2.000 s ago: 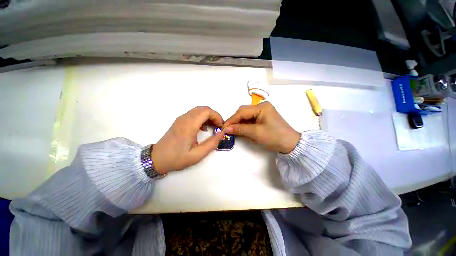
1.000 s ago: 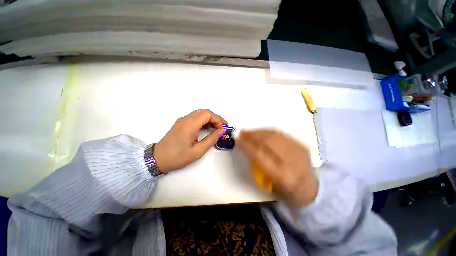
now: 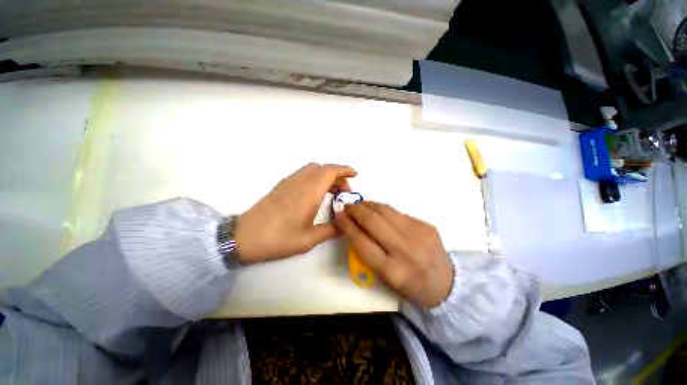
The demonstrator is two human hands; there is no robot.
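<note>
My left hand (image 3: 290,214) holds a smartwatch (image 3: 346,200) between thumb and fingers, low over the bench in the middle. Only part of the watch's far edge shows. My right hand (image 3: 403,252) grips the orange scraper (image 3: 361,271); its handle with the hanging hole points towards me below the fingers. The scraper's pale head lies over the watch face, mostly hidden by my right fingers. I cannot tell whether a film is on the screen.
A slim yellow tool (image 3: 476,159) lies right of centre. A translucent sheet (image 3: 493,98) lies at the back. At the right are a blue holder box (image 3: 597,154) and a small black object (image 3: 610,192). White foam slabs (image 3: 226,37) are stacked behind the bench (image 3: 188,135).
The orange scraper, which lay beyond the hands, is now in my right hand with its head over the watch. My left hand has stayed at the watch.
</note>
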